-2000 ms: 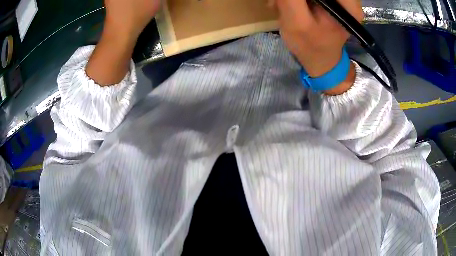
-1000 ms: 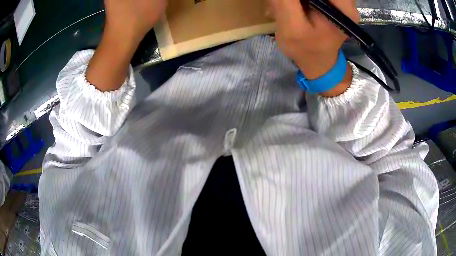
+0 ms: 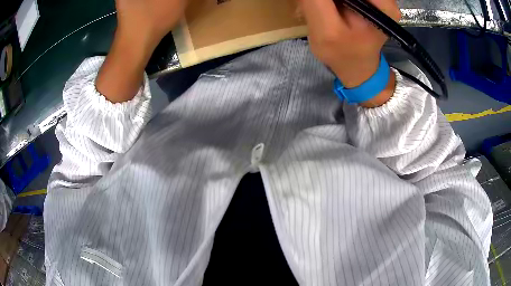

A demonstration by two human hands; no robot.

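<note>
My right hand [image 3: 350,39] is at the top edge, partly cut off, closed around a black soldering iron [image 3: 386,25] whose thick cable end bends down past the wrist. The iron's tip is out of view. A blue wrist strap [image 3: 368,86] is on my right wrist. My left hand [image 3: 150,14] is at the top left, its fingers cut off by the top edge, so what it holds cannot be told. Between the hands lies the tan work board [image 3: 246,19] with cream tape edges. A small dark piece [image 3: 222,1] shows on it at the very top.
The dark green bench [image 3: 67,56] curves along the left, with a white paper sheet [image 3: 27,21] and a ring-shaped spool [image 3: 6,61] at its far left. A thin black cable runs near my right sleeve. Blue frames [image 3: 482,67] stand beyond the bench at the right.
The board and both hands sit slightly higher in view than two seconds ago. The small dark piece shows a little more. My right hand keeps its hold on the iron.
</note>
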